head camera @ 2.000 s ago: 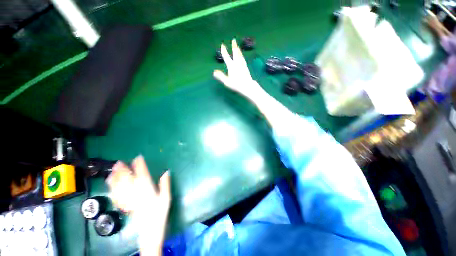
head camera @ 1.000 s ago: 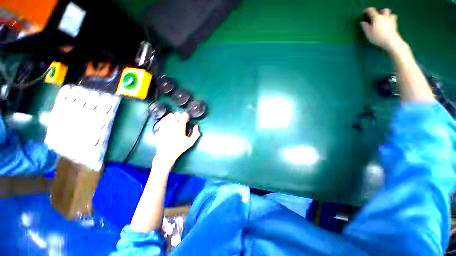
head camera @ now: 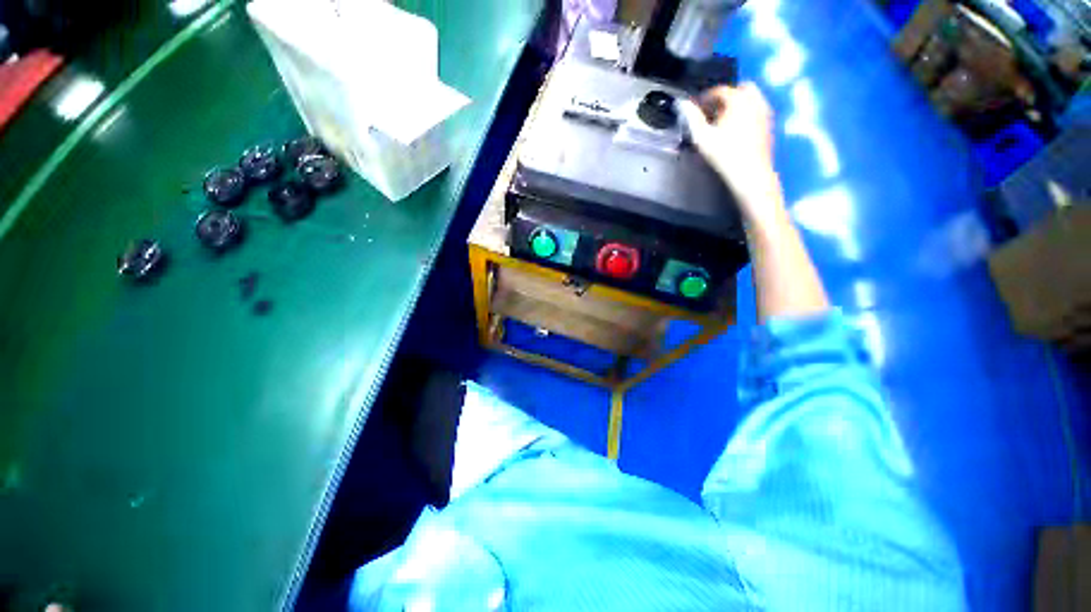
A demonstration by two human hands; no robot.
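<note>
My right hand (head camera: 739, 134) is over the top of the right-hand press (head camera: 622, 161). Its fingers are bent around the right edge of a round black part (head camera: 658, 110), which sits at the small metal fixture (head camera: 647, 138). The fingertips are partly blurred. The silver press cylinder (head camera: 700, 30) is above and behind the part. My left hand is out of the picture, except perhaps a tiny pale spot at the bottom left edge.
Several round black parts (head camera: 219, 228) lie on the green bench (head camera: 156, 407), with small dark pieces (head camera: 249, 285) nearby. An open white carton (head camera: 371, 102) stands at the bench edge. Green buttons (head camera: 544, 243) flank a red button (head camera: 616, 259) on the press front.
The view has swung right to the press. My right hand has moved from the bench to the press fixture. My left hand has left the view of the bench-left parts.
</note>
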